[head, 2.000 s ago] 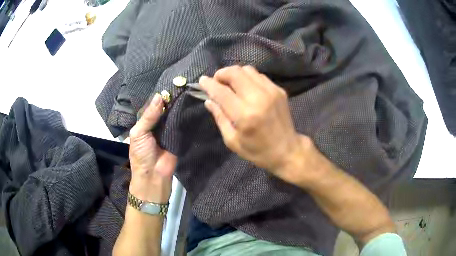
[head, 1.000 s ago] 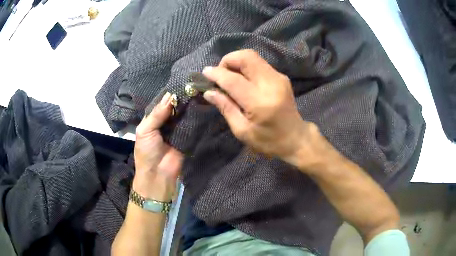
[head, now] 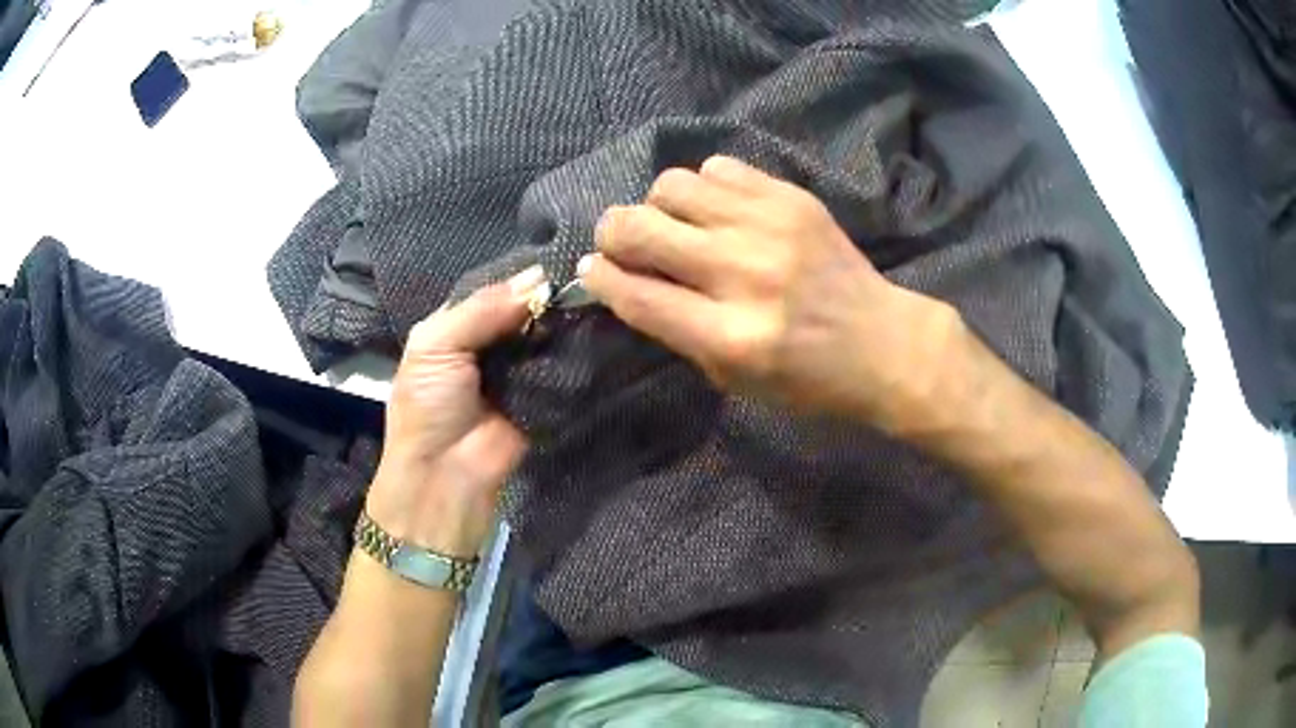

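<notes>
A dark grey-brown jacket [head: 796,526] of woven cloth lies over the table and my lap. My left hand [head: 462,384], with a gold-toned wristwatch [head: 415,558], pinches the jacket's edge beside small gold buttons [head: 537,302], partly hidden by the thumb. My right hand [head: 753,285] is closed on thread snips [head: 571,290]; only a bit of the silvery tip shows between its fingers, close to the buttons. The rest of the snips is hidden by the fingers.
Another dark jacket [head: 128,484] is heaped at the left. Dark cloth [head: 1237,185] lies at the right edge of the white table [head: 157,192]. A flat black rectangle [head: 159,88] and a small yellow item [head: 266,29] lie at the upper left. Tiled floor shows at lower right.
My left hand has moved right and up a little, and its thumb now lies by the buttons. My right hand has turned flatter, its fingertips close to the left thumb. The cloth edge is bunched more.
</notes>
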